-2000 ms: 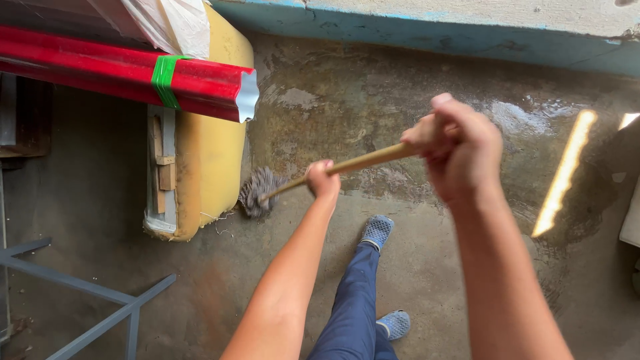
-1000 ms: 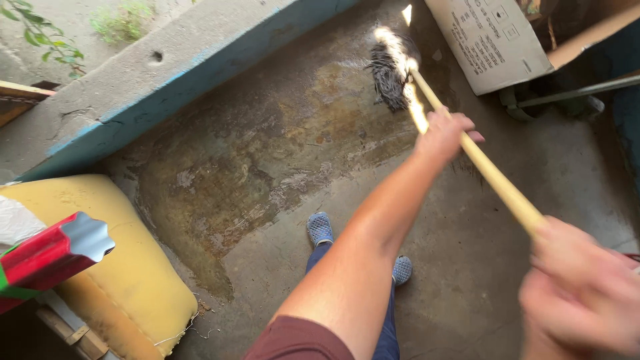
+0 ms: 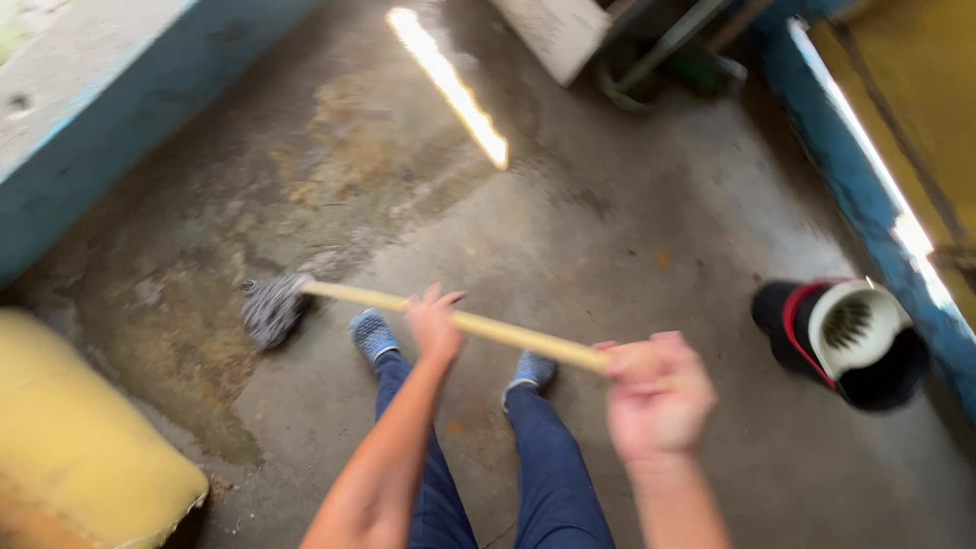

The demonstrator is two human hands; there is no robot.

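Note:
A string mop with grey strands [image 3: 273, 309] lies on the wet, stained concrete floor [image 3: 335, 175], left of my feet. Its pale wooden handle [image 3: 526, 335] runs rightward across the view. My left hand [image 3: 436, 324] is on the middle of the handle, in front of my blue clogs, with some fingers spread over the wood. My right hand [image 3: 659, 393] grips the handle near its upper end and is somewhat blurred. To the right stands a black mop bucket [image 3: 881, 374] with a white wringer basket [image 3: 846, 324] and a red handle.
A yellow cushioned piece [image 3: 84, 435] is at lower left. A low blue-sided concrete ledge [image 3: 130, 114] crosses the upper left. A cardboard box [image 3: 560, 34] and metal tubing [image 3: 671, 46] are at the top. A blue wall edge [image 3: 862, 160] runs down the right side.
The mop head has moved from beside the cardboard box to the floor left of my feet. Both hands have moved with the handle. The view has swung right, and the bucket now shows.

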